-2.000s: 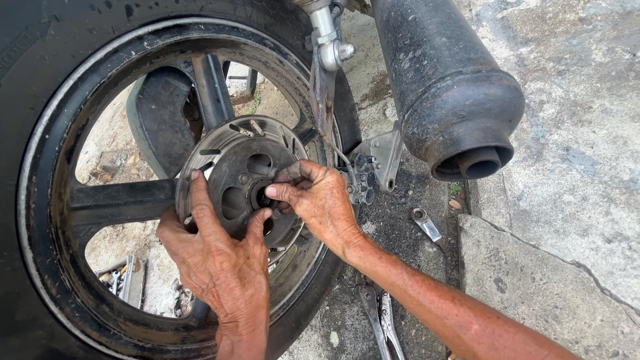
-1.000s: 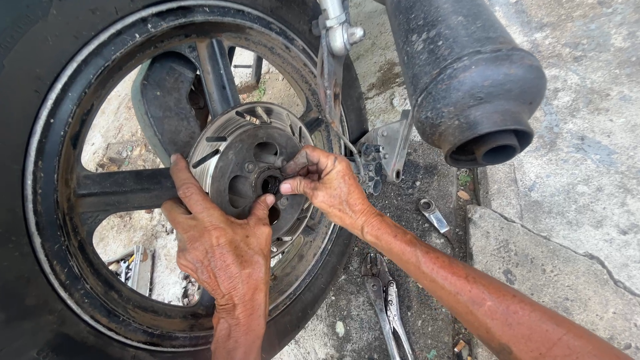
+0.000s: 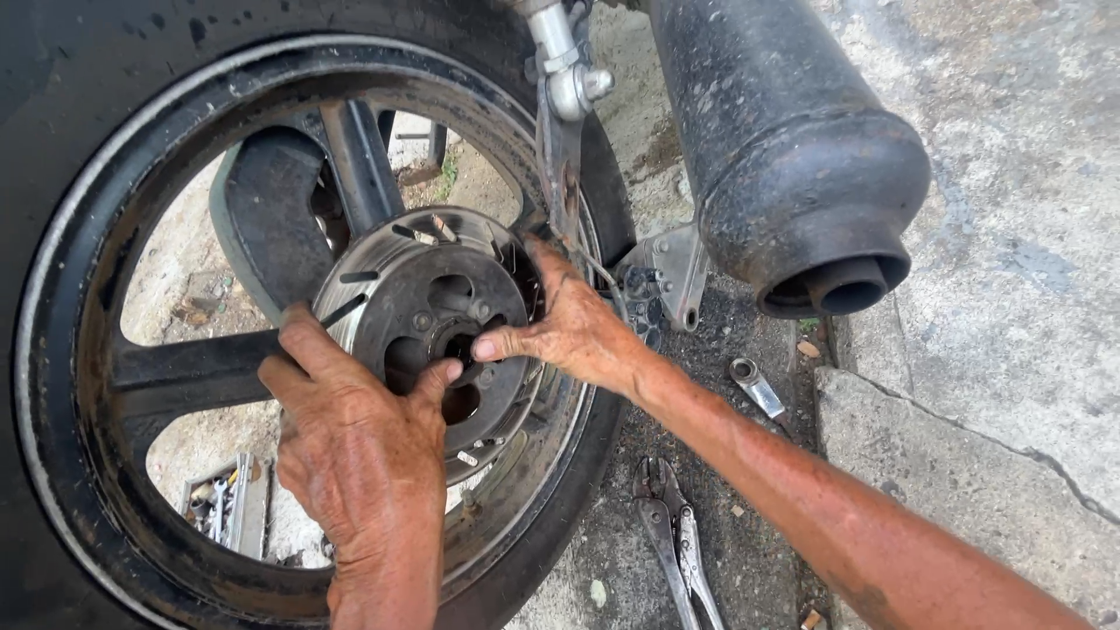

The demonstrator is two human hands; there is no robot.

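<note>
A black motorcycle wheel with thick spokes fills the left half of the head view. At its middle sits a slotted brake disc around a dark hub with round recesses and an open centre bore. My left hand lies against the disc's lower left edge, its thumb at the bore's rim. From the right, my right hand reaches over the disc, its thumb at the bore's right side and its fingers spread at the disc's upper right edge. Those fingertips are partly hidden.
A black exhaust muffler hangs at upper right, beside a metal bracket. Below lie locking pliers and a wrench or socket tool on rough ground. Behind the spokes is a tray of tools. A cracked concrete slab lies right.
My right hand's fingers, earlier bunched by the thumb at the hub's centre, have spread out to the disc's upper right edge. The left hand stays on the disc's left side.
</note>
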